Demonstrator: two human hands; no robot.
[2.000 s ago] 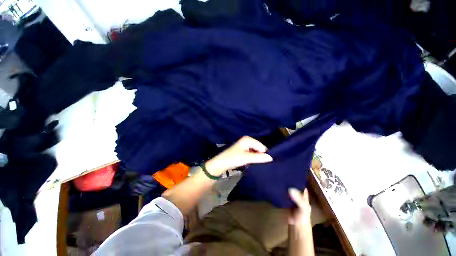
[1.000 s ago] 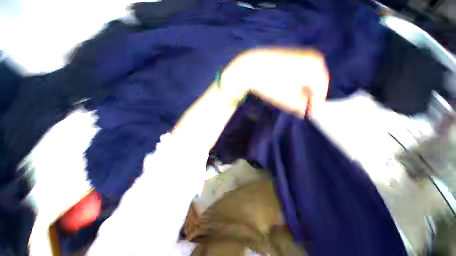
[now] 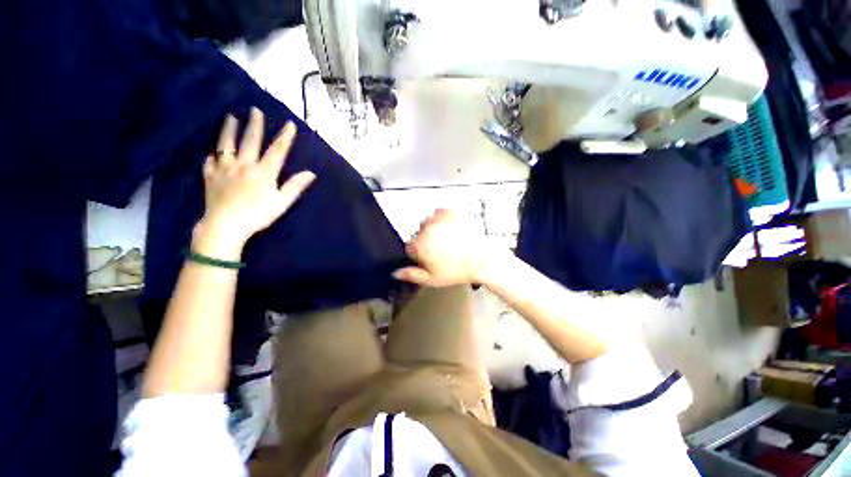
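Observation:
A navy cloth panel (image 3: 308,224) lies over the front of the sewing table, left of the machine's needle area. My left hand (image 3: 244,177), with a green band at the wrist, lies flat on the panel with fingers spread. My right hand (image 3: 446,250) pinches the panel's right corner near the table's front edge. The white sewing machine (image 3: 578,47) with blue JUKI lettering stands beyond the hands. Its presser foot (image 3: 359,119) is beyond the panel's slanted edge, with no cloth seen under it.
A large navy cloth heap (image 3: 56,186) fills the left side. A dark stack of panels (image 3: 625,219) lies on the right. Silver snips (image 3: 509,142) lie under the machine arm. A teal basket (image 3: 758,154) stands behind the stack. Boxes (image 3: 793,380) are at the lower right.
The view has turned right, bringing in the machine and stack. The left hand now lies flat on the cloth instead of pinching it. The right hand holds a corner of the panel.

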